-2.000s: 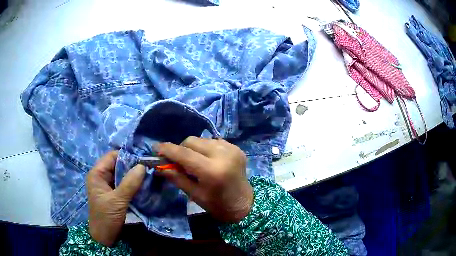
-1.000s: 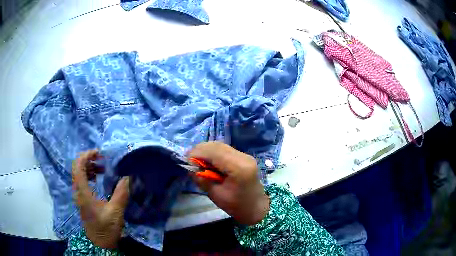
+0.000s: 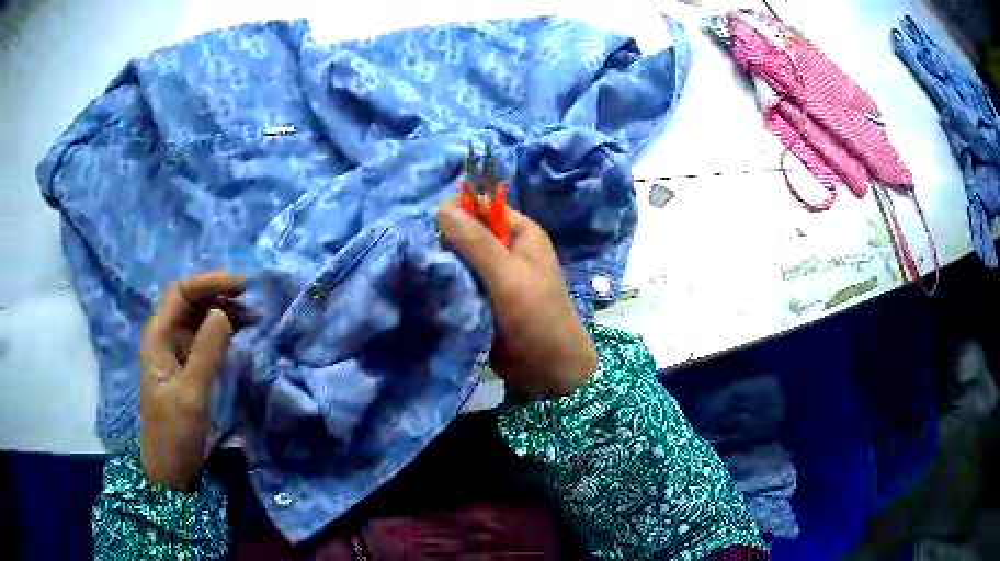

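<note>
A blue patterned denim jacket (image 3: 395, 93) lies spread and bunched on the white table, with one part hanging over the near edge. My right hand (image 3: 526, 296) holds orange thread snips (image 3: 485, 197), blades pointing away from me over the jacket. The lower fingers of this hand are against the raised denim. My left hand (image 3: 186, 362) is at the jacket's left near side, thumb and fingers curled at the denim; that area is blurred, but the cloth seems pinched there. A metal button (image 3: 282, 500) shows at the lower corner, another (image 3: 599, 285) at the right.
A red-and-white cloth item with cords (image 3: 817, 110) lies on the white table (image 3: 746, 247) to the right. Another blue denim piece (image 3: 954, 110) lies at the far right edge. Below the table's curved right edge are a dark blue bin (image 3: 811, 405) and folded denim (image 3: 757, 438).
The snips have come away from the opened denim tube and now point away from me. The near denim has been turned and spread toward me. My left hand has shifted slightly left.
</note>
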